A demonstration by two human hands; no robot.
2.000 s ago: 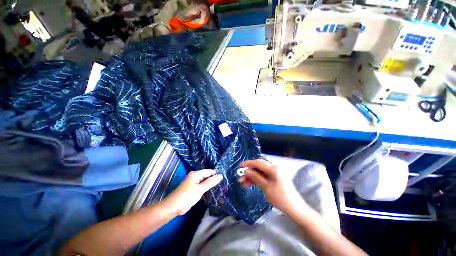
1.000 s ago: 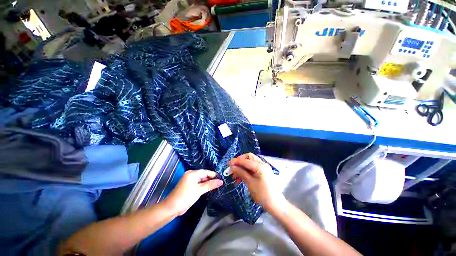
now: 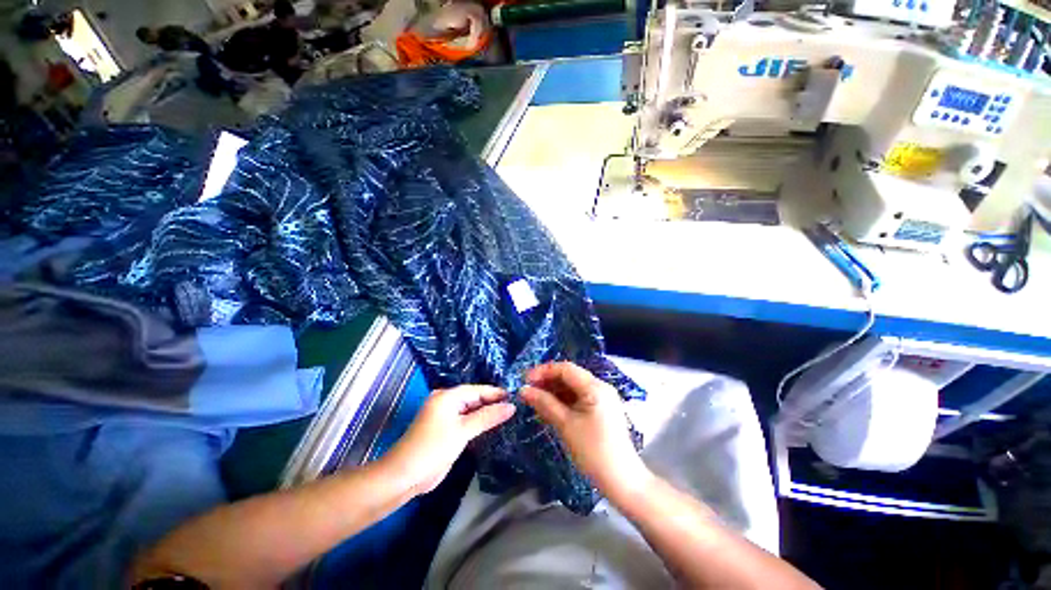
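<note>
The dark navy garment (image 3: 461, 254) with pale broken lines runs from a heap on the side table down over the wearer's pale-covered lap. A small white label (image 3: 522, 295) lies on it above my hands. My left hand (image 3: 450, 432) pinches the garment edge between thumb and fingers. My right hand (image 3: 573, 406) is close beside it, fingertips pinched on the same edge, almost touching the left fingertips. Whether a small white item seen earlier is still in the right fingers is hidden.
A white sewing machine (image 3: 761, 81) stands on the cream table (image 3: 715, 259) at the right. A blue-handled tool (image 3: 851, 263) and black scissors (image 3: 1005, 256) lie there. Blue-grey cloth (image 3: 248, 375) lies left, a paper slip (image 3: 221, 165) on the heap. A white roll (image 3: 878, 417) is below the table.
My right hand has moved left to my left fingertips. The small white item seen at its fingertips no longer shows clearly. The left hand has barely moved.
</note>
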